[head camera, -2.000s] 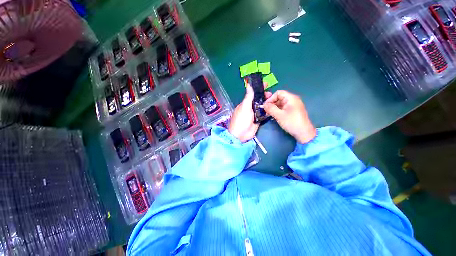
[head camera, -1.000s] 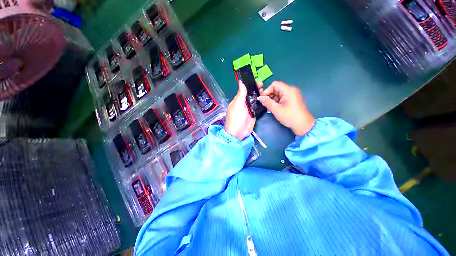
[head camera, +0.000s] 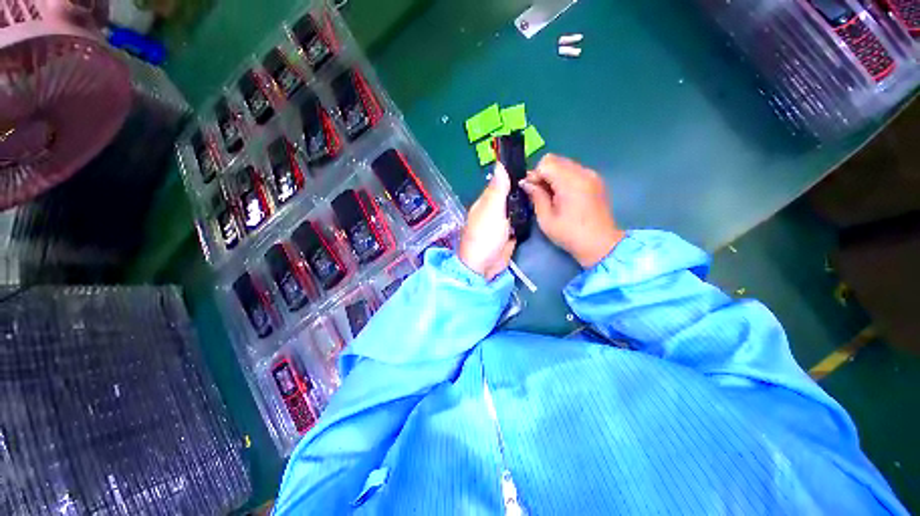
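My left hand (head camera: 488, 224) holds a keypad phone (head camera: 512, 161) with its black rear side up and a thin red edge showing. My right hand (head camera: 573, 207) is at the phone's right side, its thumb and bent fingers pinched at the lower half. Whether it holds a small part is too small to tell. Several bright-green batteries (head camera: 484, 123) lie on the green bench just beyond the phone's top end. A slim pale stick (head camera: 523, 276) lies below my left hand, partly hidden by the hand and sleeve.
Blister trays (head camera: 210, 264) of phones lie at left, mostly rear side up, one face up. A greyish tray stack (head camera: 111, 393) and pink fan (head camera: 61, 101) are farther left. Another stack with red phones (head camera: 864, 48) is at upper right. Small pale cylinders (head camera: 571, 44) and a metal bracket (head camera: 543, 14) are at top.
The phone has turned more upright in my left hand, uncovering more of the batteries. My right fingers have moved slightly up along it. The view has shifted a little.
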